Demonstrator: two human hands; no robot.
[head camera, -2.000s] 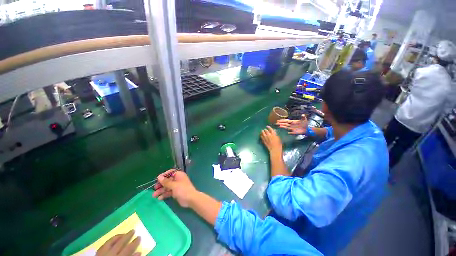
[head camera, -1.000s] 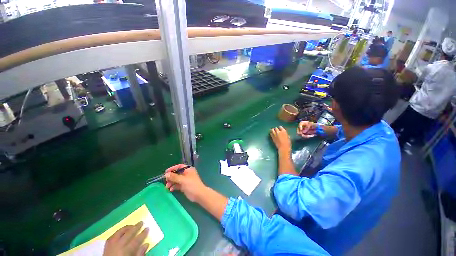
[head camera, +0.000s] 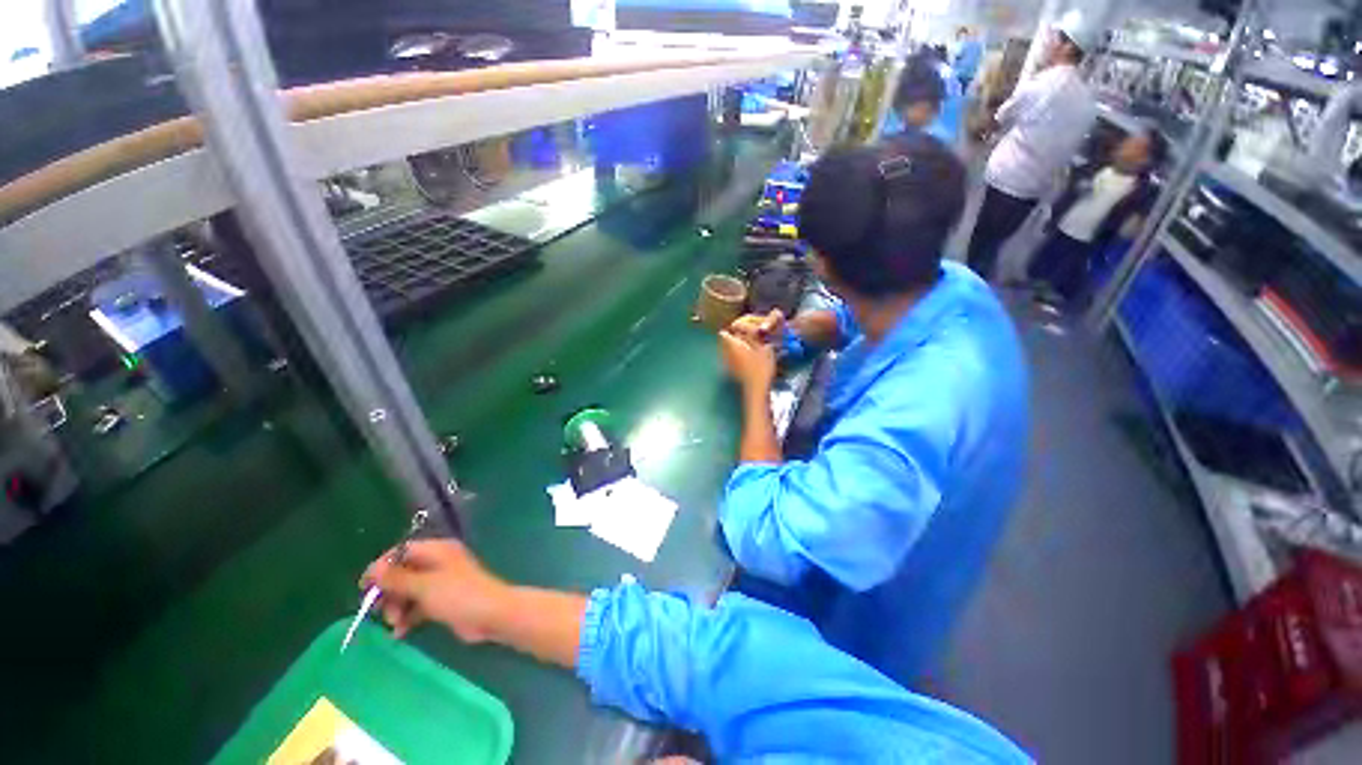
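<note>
My right hand (head camera: 436, 590) holds metal tweezers (head camera: 360, 616) above the rim of a bright green tray (head camera: 456, 700); their tips point down and left. Inside the tray lies a white sheet with a yellow sheet (head camera: 306, 732) beside it, both cut off by the bottom edge. Only small brownish fingertips of my left hand (head camera: 332, 758) show over the sheets at the bottom edge. What they touch cannot be told.
A grey post (head camera: 344, 321) stands behind my right hand. A green-flanged spool (head camera: 593, 446) and white papers (head camera: 633, 517) lie right of it. A person in blue (head camera: 911, 434) sits at right, near a brown tape roll (head camera: 720, 301). Red bins (head camera: 1285, 658) stand lower right.
The view has swung right, so the bench scene and tray sit further left. My left hand has nearly left the picture. The tweezers now point more steeply down. The neighbour's hands have come together.
</note>
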